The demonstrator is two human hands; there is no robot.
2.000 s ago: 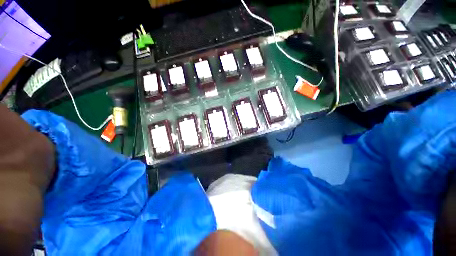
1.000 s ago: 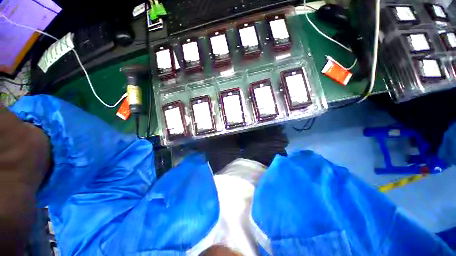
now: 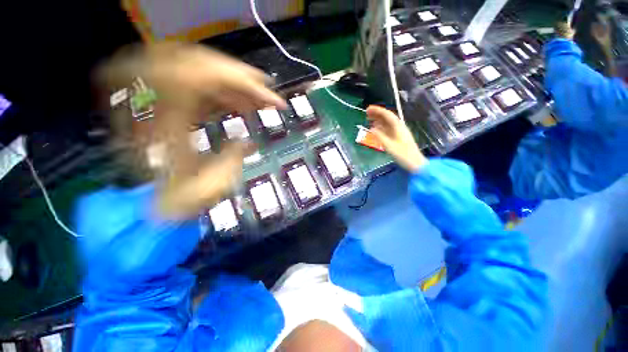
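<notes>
A clear blister tray [image 3: 275, 152] with two rows of dark-red phones with white face labels lies in front of me. My left hand [image 3: 186, 103] is large and blurred above the tray's left part, fingers spread, hiding several phones; no held thing shows in it. My right hand [image 3: 391, 134] is at the small orange-red piece [image 3: 370, 138] on the green mat, right of the tray. Its fingers touch or nearly touch the piece; whether it is gripped cannot be told.
Stacked trays with phones [image 3: 447, 130] stand at the right. A white cable [image 3: 286, 56] runs over the keyboard to the mat, another hangs before the right trays. A green clip [image 3: 143, 101] is behind my left hand. Another person's blue sleeve [image 3: 585, 89] and hand are at the upper right.
Both hands have come into view: the left over the tray, the right to the orange-red piece. The view has shifted, showing more of the right trays and another person.
</notes>
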